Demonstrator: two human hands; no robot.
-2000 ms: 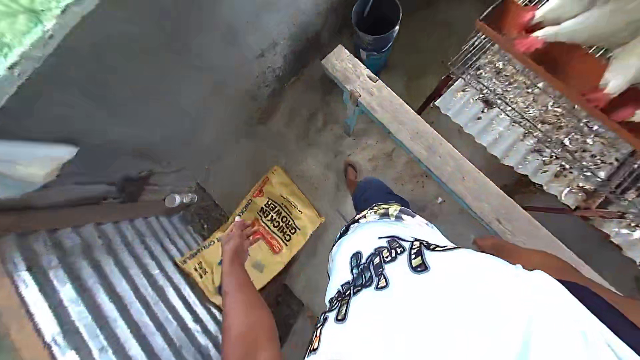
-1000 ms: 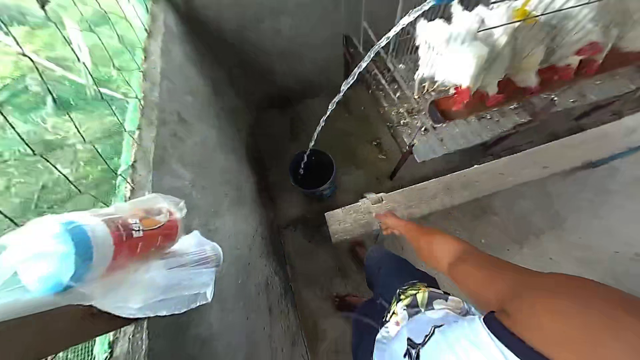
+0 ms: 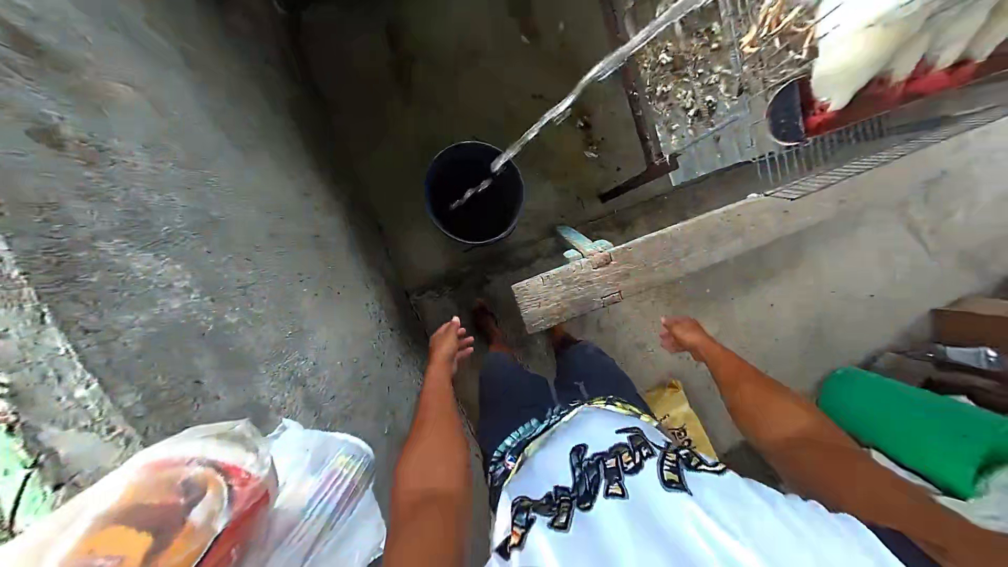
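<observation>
My left hand (image 3: 451,345) hangs in front of my legs beside the concrete wall, fingers slightly apart, holding nothing that shows. On the other side, my right hand (image 3: 683,335) is over the floor just below the wooden bench (image 3: 669,256), its fingers curled; whether they are fully closed is unclear. Ahead, a dark bucket (image 3: 475,193) stands on the wet floor. A stream of water (image 3: 583,90) arcs down into it from the upper right. Part of a yellow feed sack (image 3: 681,413) shows beside my right leg, on the floor.
Along the left runs a concrete wall (image 3: 260,236). Plastic bags (image 3: 323,488) are close at lower left. White chickens (image 3: 890,47) are in the cage at upper right, over a red feed trough (image 3: 850,114). A green roll (image 3: 906,429) lies at the right. The bench end juts out before my feet.
My right hand has come off the bench end, which it touched one second ago. My left hand has come into view. The view has shifted. Two seconds ago a hand was over the yellow sack.
</observation>
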